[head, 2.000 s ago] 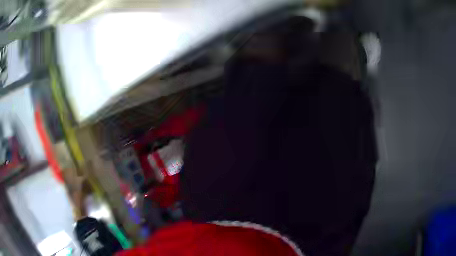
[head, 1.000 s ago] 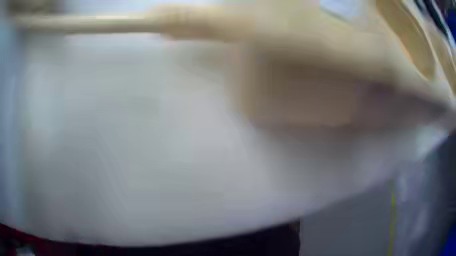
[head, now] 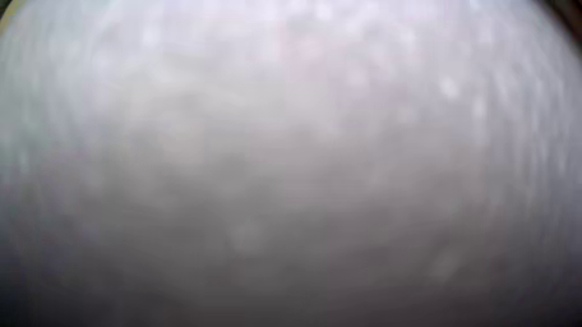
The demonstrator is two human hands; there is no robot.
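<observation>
A blurred pale grey surface (head: 287,166) fills almost the whole head view, very close to the camera. It is lighter at the top and darker toward the bottom, with small bright specks at the upper right. I cannot tell what it is. Neither my left hand nor my right hand can be made out. No tool or work piece can be made out.
A thin yellowish edge (head: 9,15) shows at the top left corner. A dark brownish patch (head: 570,14) shows at the top right corner. Both are too blurred to name.
The blurred white surface, the tan shapes and the blurred arm-like shape seen a second ago are gone from view. A close grey surface now fills the picture.
</observation>
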